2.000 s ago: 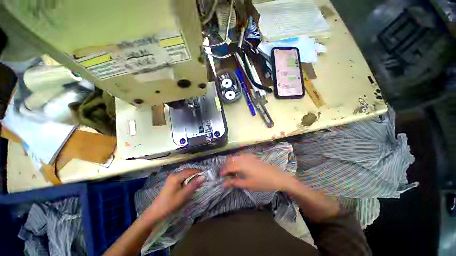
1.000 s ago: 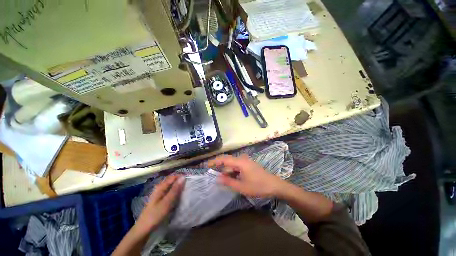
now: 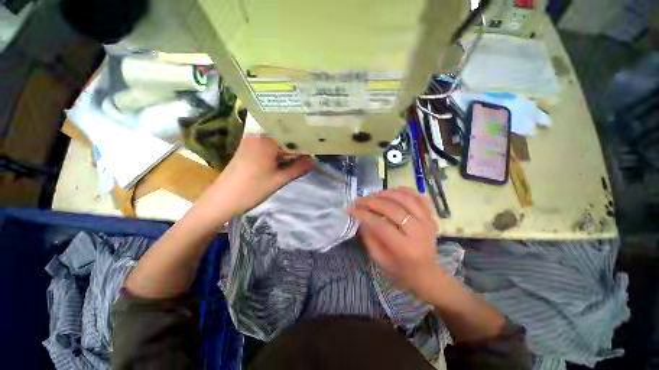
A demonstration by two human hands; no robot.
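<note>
A striped garment piece [image 3: 307, 217] lies on the machine bed below the sewing machine head [image 3: 325, 50] and hangs into my lap. My left hand [image 3: 264, 173] is at the left of the needle area, with its fingertips on the cloth beside the machine head's lower edge. My right hand [image 3: 397, 227], with a ring on one finger, pinches the cloth's right edge in front of the bed. The needle and most of the needle plate are hidden by the head and the cloth.
A smartphone [image 3: 486, 142] with a chat screen lies at the right, near a blue pen [image 3: 417, 155], snips [image 3: 438, 191] and bobbins [image 3: 394, 155]. Papers and brown card [image 3: 173, 177] are at the left. A blue crate [image 3: 22, 224] holds striped pieces. More striped cloth [image 3: 553, 289] hangs at the right.
Both hands have moved up from the lap to the machine bed, bringing the cloth under the head. The view has shifted, so the machine head now appears nearer the middle.
</note>
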